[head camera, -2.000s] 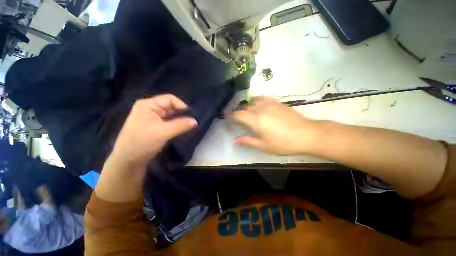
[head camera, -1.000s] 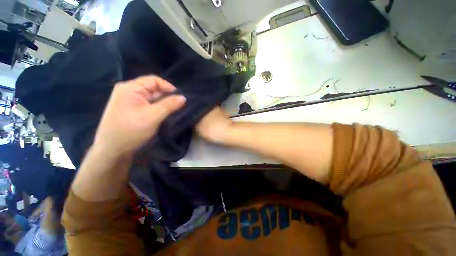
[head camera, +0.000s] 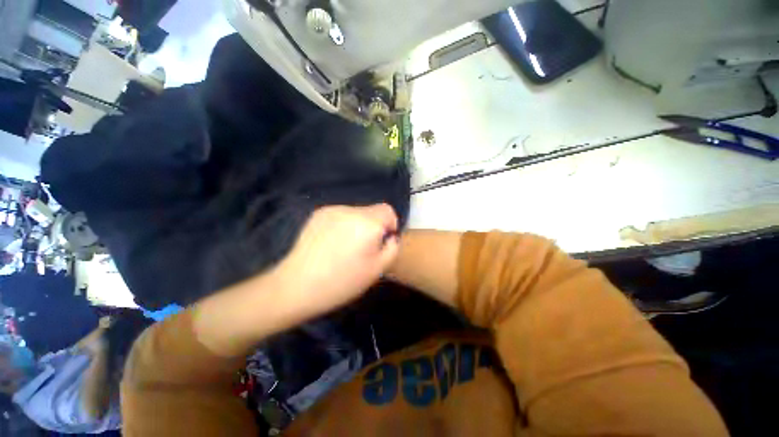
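Note:
A large dark garment (head camera: 231, 162) covers the left of the machine table and hangs toward the lap. Its right part lies under the lit sewing head (head camera: 384, 107). My left hand (head camera: 346, 247) is closed at the garment's near right edge, with a bit of dark cloth between thumb and fingers. My right forearm comes in from the right, its wrist against my left hand. My right hand is hidden behind my left hand and the cloth, so its grip does not show.
A black phone-like rectangle (head camera: 544, 41) lies under the machine arm. Blue-handled snips (head camera: 726, 136) lie at the right of the white table (head camera: 512, 192). A person in a light blue top (head camera: 64, 388) is at lower left. Machines stand at far left.
My right hand has gone from beside the needle area to behind the cloth, out of sight. My left hand has moved right and closed. The view has shifted, and the garment's right part is spread toward me.

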